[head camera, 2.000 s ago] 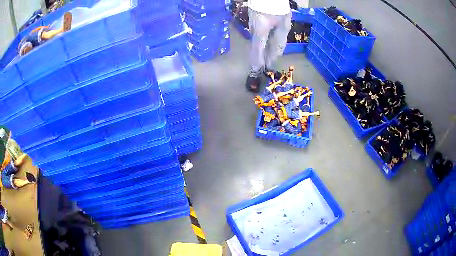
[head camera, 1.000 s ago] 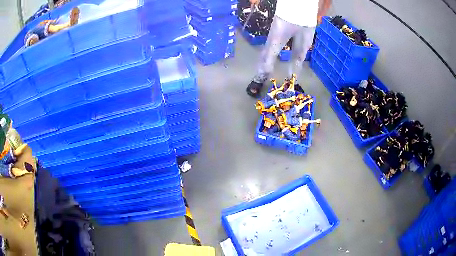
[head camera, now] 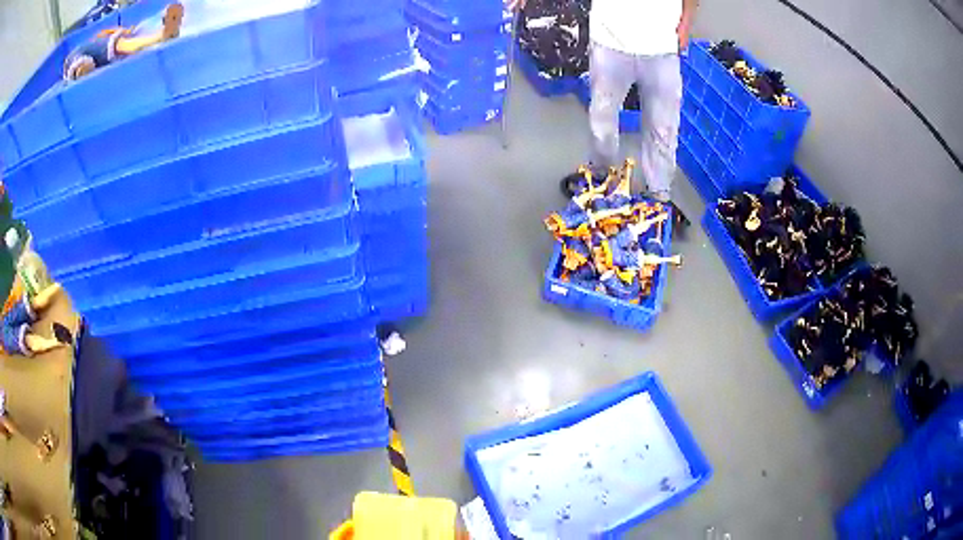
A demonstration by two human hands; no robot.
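Neither of my hands is in the picture. A tall stack of blue trays [head camera: 211, 222] stands nearest on the left. In its top tray lies a figure leg part [head camera: 121, 47] with blue shorts and a bare leg, its foot towards the right. An empty lined tray [head camera: 686, 438] with a marked white liner [head camera: 586, 464] lies on the floor at the lower middle. A blue crate [head camera: 604, 306] heaped with orange-and-blue leg parts [head camera: 618, 237] stands on the floor beyond it.
A tan bench edge [head camera: 42, 422] with a leg part [head camera: 23, 327] is at far left. A person [head camera: 637, 95] stands behind the heaped crate. Crates of dark parts [head camera: 792, 237] line the right. A yellow object [head camera: 407, 517] is at the bottom edge, near yellow-black tape [head camera: 396, 454].
The person has shifted right and now stands behind the heaped crate. The view has shifted slightly, with more of the yellow object showing at the bottom. The trays and crates keep their places.
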